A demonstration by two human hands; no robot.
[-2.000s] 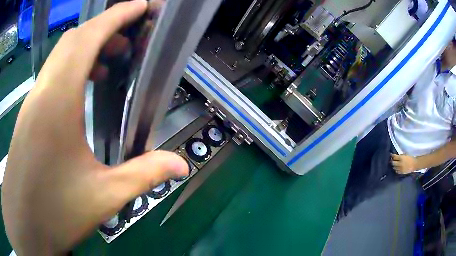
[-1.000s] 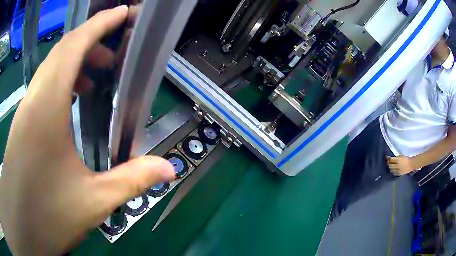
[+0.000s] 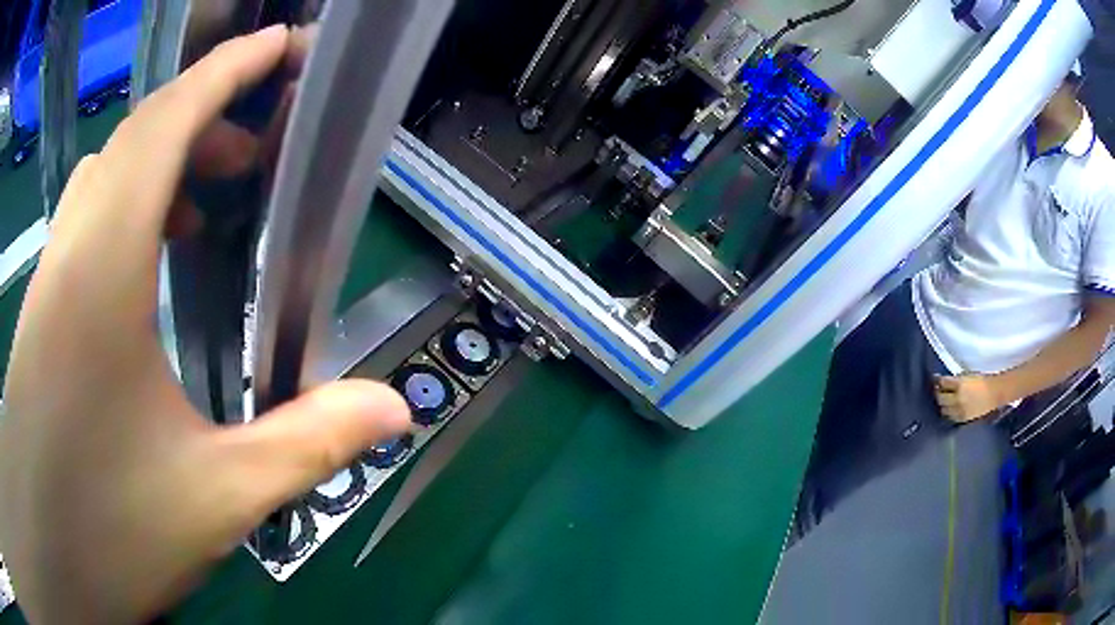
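Note:
My left hand (image 3: 110, 403) fills the left side, fingers curled behind the silver metal door frame (image 3: 336, 159) and thumb pointing right. Past the thumb, a row of silver fixture plates (image 3: 284, 569) lies on the green surface. They hold several round black speakers (image 3: 470, 348) with silver or bluish centres. The row runs up to the machine's lower edge, where the front speaker is partly hidden. My thumb and the door frame cover part of the row. My right hand is not in view.
The white machine frame with a blue line (image 3: 880, 208) surrounds the open interior with its mechanisms (image 3: 697, 244). A dark infeed guide (image 3: 422, 476) lies beside the plates. A blue bin (image 3: 92, 61) is at upper left. A person in a white shirt (image 3: 1009, 293) stands at right.
The row of plates has slid towards the machine, and its front speaker is now partly under the edge. Blue light has come on inside. The view has shifted slightly; my left hand keeps its hold.

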